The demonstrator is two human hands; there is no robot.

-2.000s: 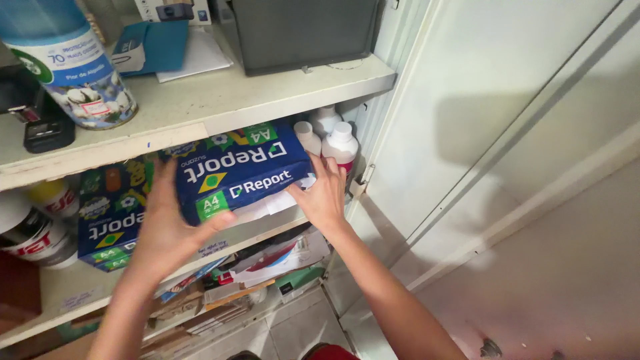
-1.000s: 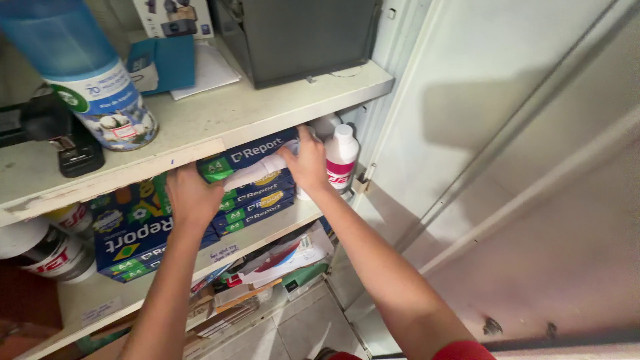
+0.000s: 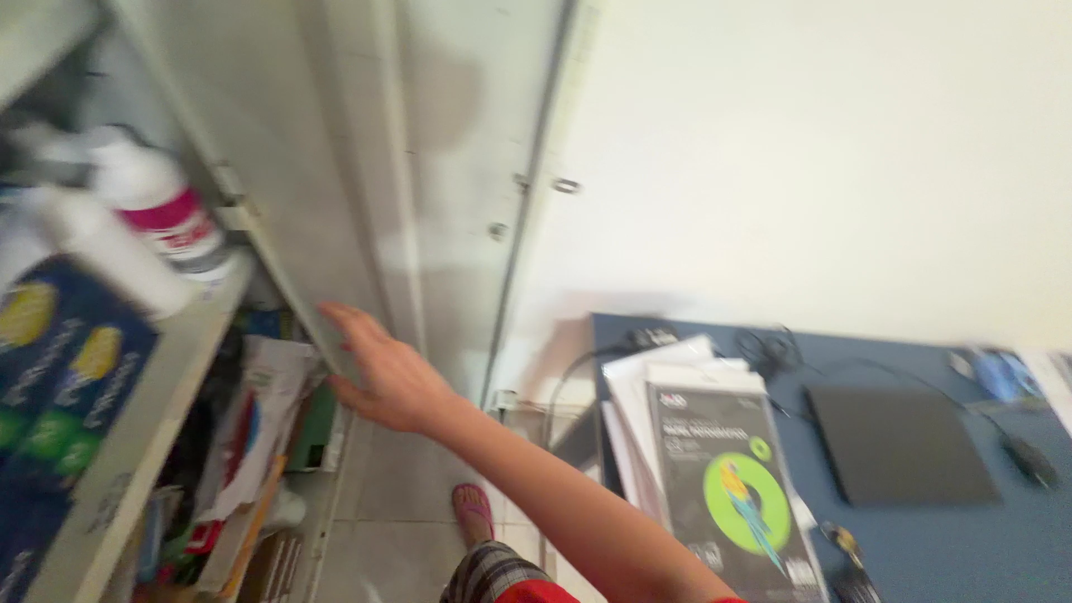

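My right hand point(image 3: 385, 368) hangs in front of the open metal cabinet door point(image 3: 352, 167), fingers apart and holding nothing. To its left, on the cabinet shelf point(image 3: 167, 377), lie dark blue paper reams point(image 3: 75, 360). Beside them stands a white bottle with a magenta band point(image 3: 159, 201), and a blurred white cylindrical thing point(image 3: 109, 251) leans by the reams. My left hand is out of view.
Papers and folders point(image 3: 260, 419) fill the lower shelf. On the right, a blue desk point(image 3: 904, 553) carries a grey parrot-print paper pack point(image 3: 729, 486), a dark flat pad or device point(image 3: 900, 444), cables and keys. The tiled floor point(image 3: 385, 502) lies below.
The view has swung far right, from the shelves to the door and desk. Both hands were at the paper reams; the right hand is now away from them and the left has left the view.
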